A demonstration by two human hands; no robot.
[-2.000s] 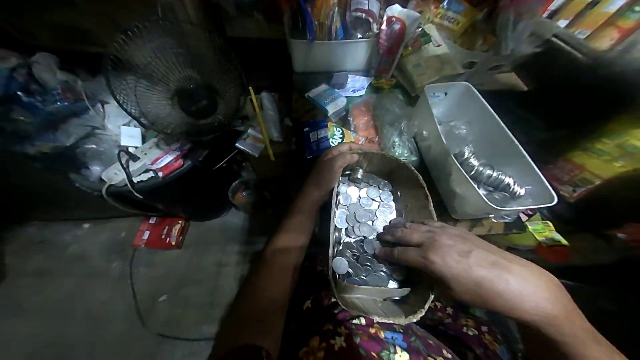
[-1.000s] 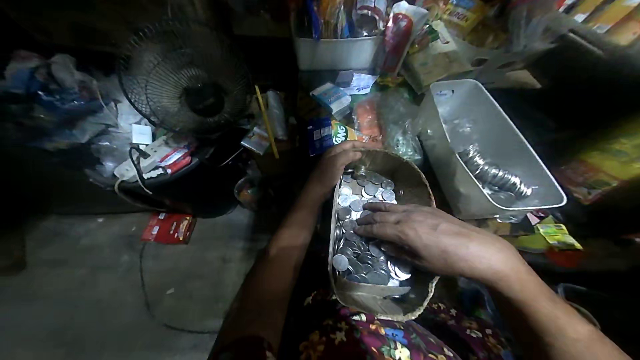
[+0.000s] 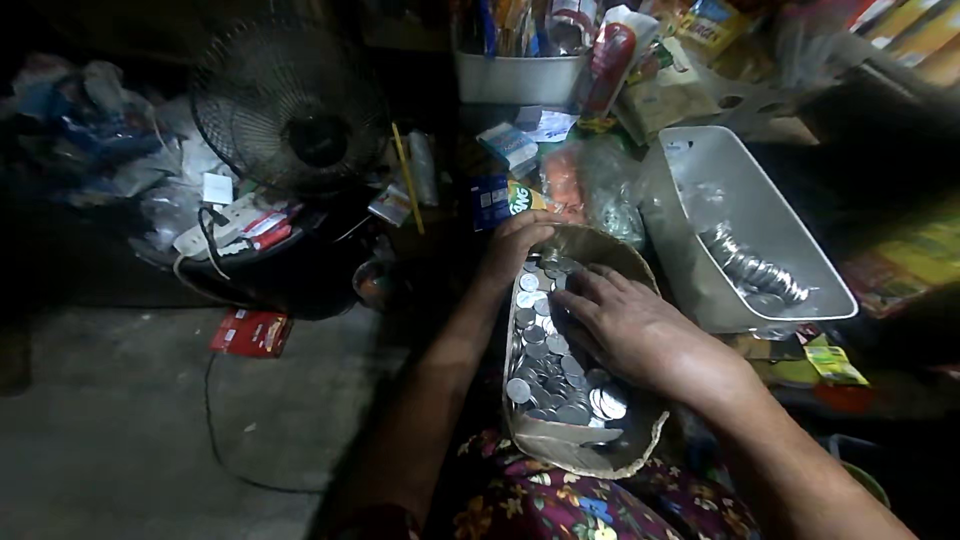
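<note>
A worn, cut-down container (image 3: 559,448) rests on my lap, over floral cloth, with many silver coins (image 3: 536,349) spread inside. My left hand (image 3: 517,247) grips its far left rim. Inside it, my right hand (image 3: 626,322) lies palm down over the coins, fingers slightly spread and touching them; whether any coin is under the palm is hidden. To the right stands a grey-white plastic bin (image 3: 682,262) with a row of stacked coins (image 3: 754,266) in clear plastic at its bottom.
Beyond the container lie a drink-mix sachet (image 3: 491,201), clear plastic bags (image 3: 611,187) and a small box (image 3: 510,146). An electric fan (image 3: 289,127) and a power strip (image 3: 217,229) are at the left. A red packet (image 3: 251,332) and a cable lie on the floor.
My right hand has moved from the near part of the coins toward the container's far end, uncovering coins nearer me. My left hand still holds the rim.
</note>
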